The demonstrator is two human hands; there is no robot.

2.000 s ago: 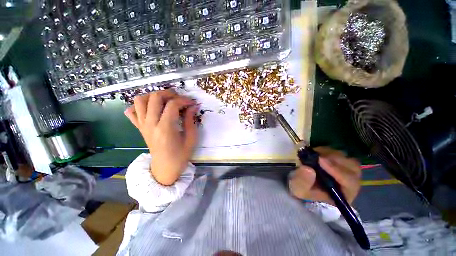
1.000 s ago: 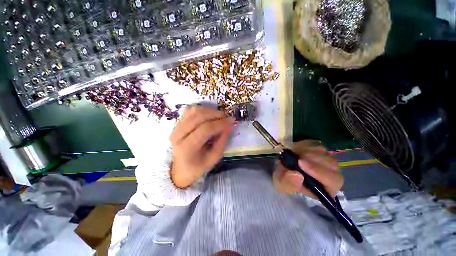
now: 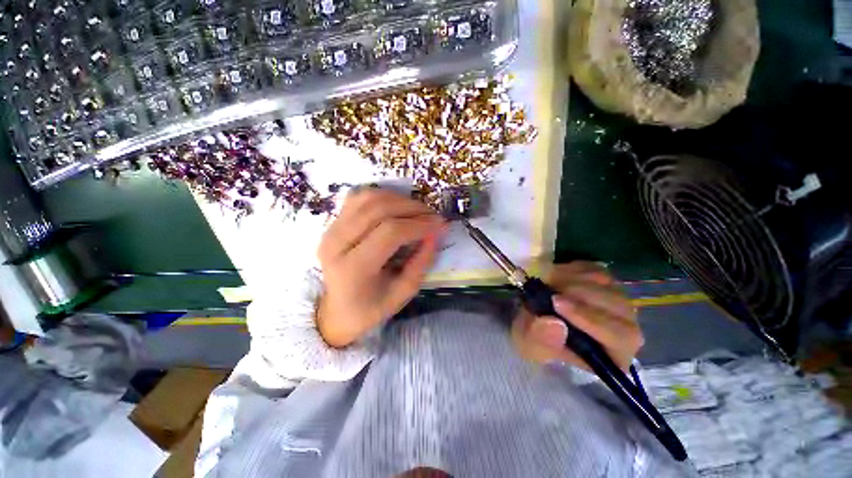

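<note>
My right hand (image 3: pixel 581 317) grips the black handle of the soldering iron (image 3: pixel 598 359). Its tip is at the small grey metallic block (image 3: pixel 464 201), at the near edge of the pile of gold metal parts (image 3: pixel 430 131). My left hand (image 3: pixel 378 261) is just left of the block, thumb and fingertips pinched together beside it. Whether a tiny part or solder wire is between the fingertips is too small to tell. A looser pile of dark red components (image 3: pixel 238 173) lies left of the gold pile. The piles lie on a white work sheet (image 3: pixel 234 229).
A clear blister tray (image 3: pixel 280 103) with rows of small parts lies behind the piles. A beige bowl (image 3: pixel 598 70) holding metal wool (image 3: pixel 668 42) is at the upper right. The fume fan (image 3: pixel 715 243) stands at right, the solder spool (image 3: pixel 49 280) at far left.
My left hand has moved from the dark red pile to beside the block, its fingers now pinched. The iron tip left the block and is now back at it.
</note>
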